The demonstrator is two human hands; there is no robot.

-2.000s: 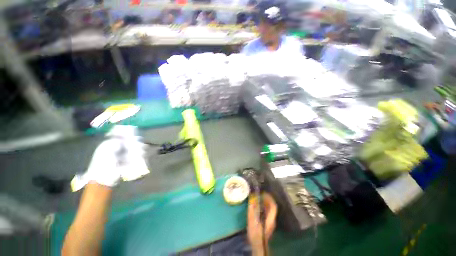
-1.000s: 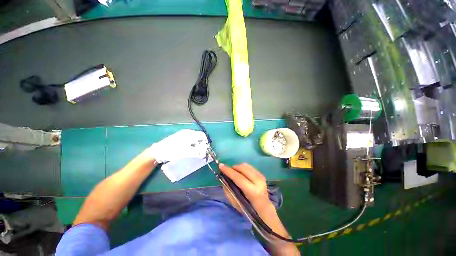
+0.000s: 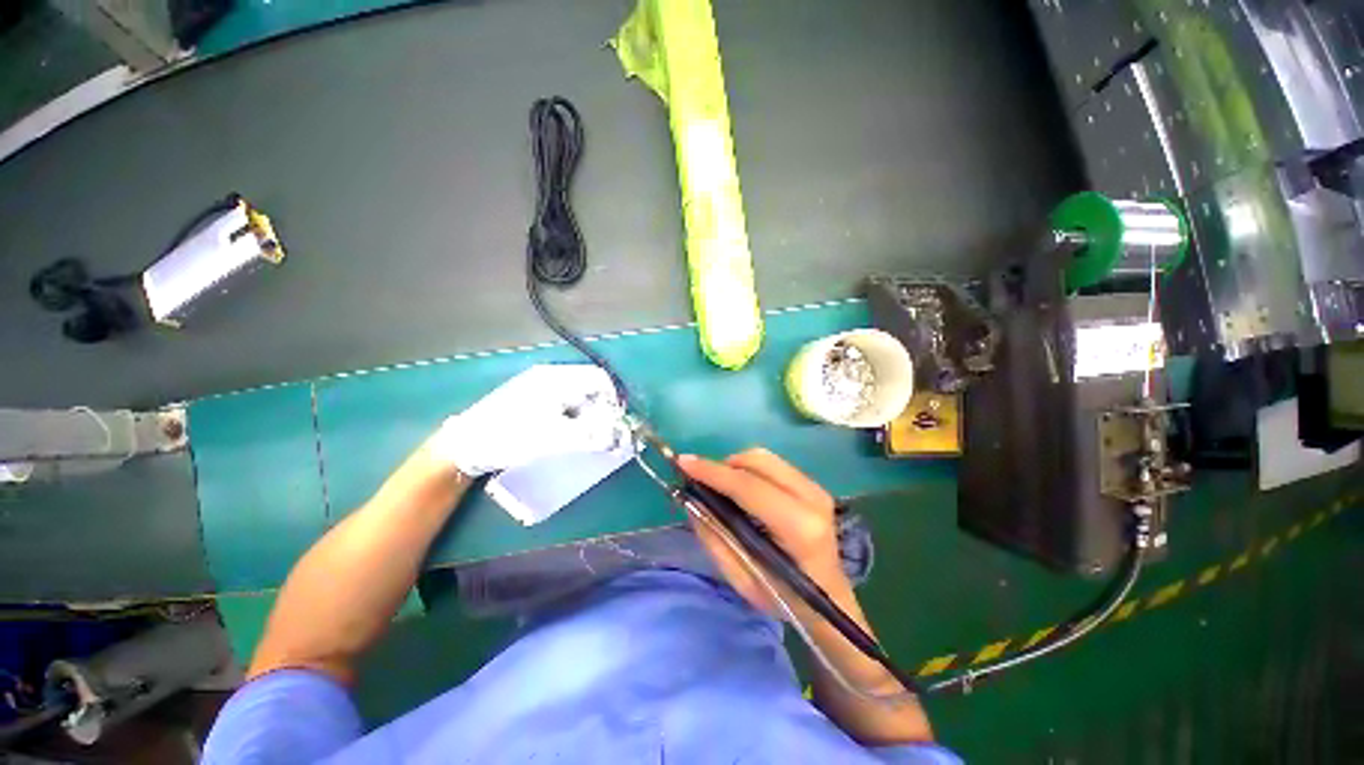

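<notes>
A white power supply unit [image 3: 557, 481] lies on the green mat near its front edge. My left hand [image 3: 536, 420], in a white glove, holds it from above and covers part of it. A black power cord [image 3: 555, 202] runs from the unit's right end to a looped bundle on the belt. My bare right hand [image 3: 760, 511] holds a black soldering iron [image 3: 738, 526] like a pen. Its tip is at the unit's right end, beside the gloved fingers; whether it touches is too small to tell. A thin solder tube runs along the iron.
A second unit [image 3: 213, 269] with its cord lies on the belt [image 3: 404, 194] at left. A yellow-green bar [image 3: 715, 209] lies across the belt. A cleaning pot [image 3: 850, 377], iron stand [image 3: 935, 336], solder feeder [image 3: 1047, 448] and green solder spool [image 3: 1092, 239] stand at right, with stacked trays [image 3: 1242, 180] behind.
The view has shifted slightly, so the bench items show at new places. Both hands stay at the unit's right end, with the iron's tip still there.
</notes>
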